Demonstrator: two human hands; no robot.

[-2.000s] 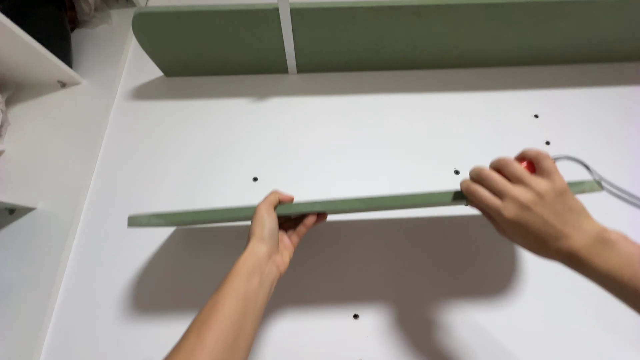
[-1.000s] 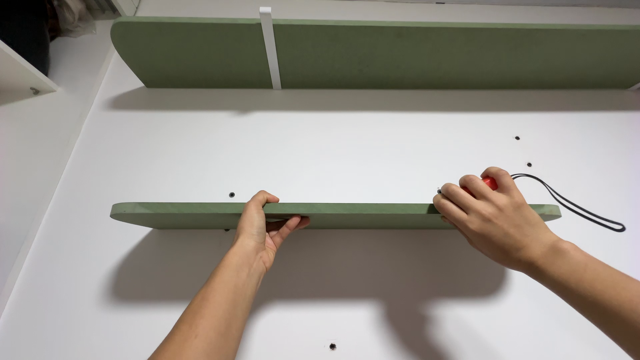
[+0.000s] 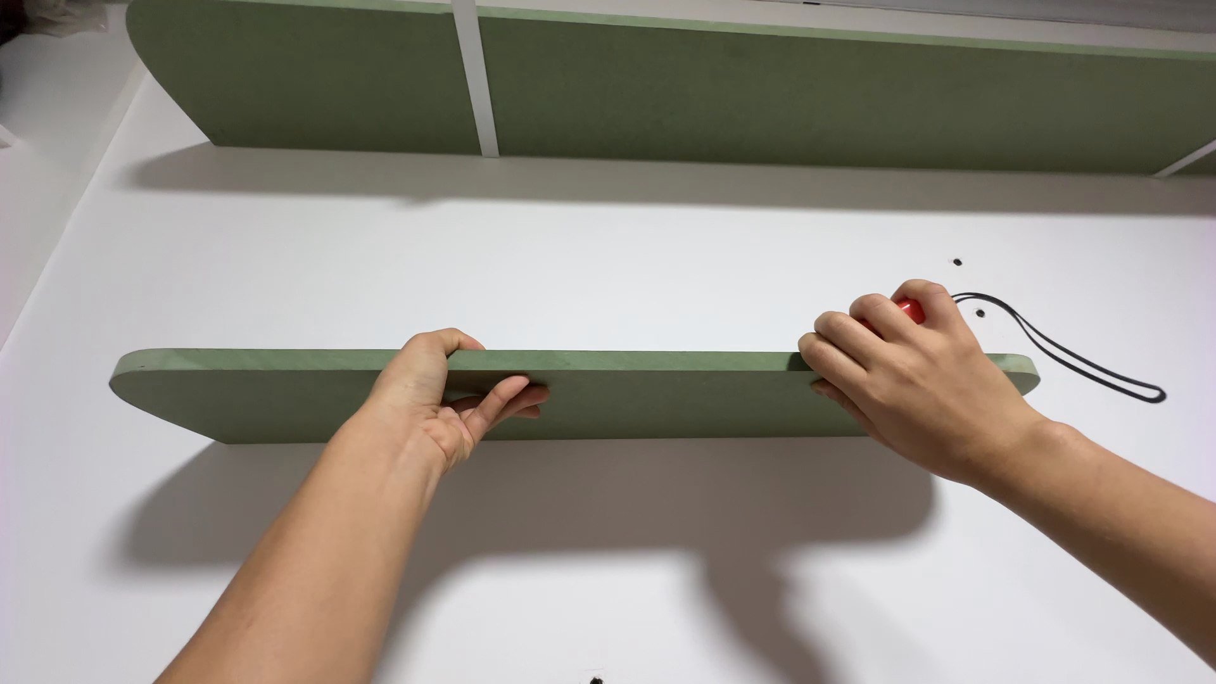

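A green shelf board (image 3: 285, 404) with rounded front corners is held level against a white wall, its underside showing. My left hand (image 3: 451, 399) grips the front edge left of the middle, thumb on top and fingers beneath. Near the right end, my right hand (image 3: 898, 380) holds the board's edge together with a red-handled tool (image 3: 911, 311), mostly hidden in the palm. A black wrist cord (image 3: 1092, 366) loops out from the tool to the right. The tool's other end cannot be seen.
Above, a longer green shelf (image 3: 760, 95) is fixed to the wall with a white bracket strip (image 3: 477, 81) under it. Small dark holes (image 3: 958, 261) mark the white wall (image 3: 665, 256), one of them near the bottom. At the far left stands a white side panel (image 3: 57, 180).
The board was seen nearly edge-on and slightly tilted; now it sits level with more of its underside showing. Both hands keep their hold. The holes just above the board are now hidden.
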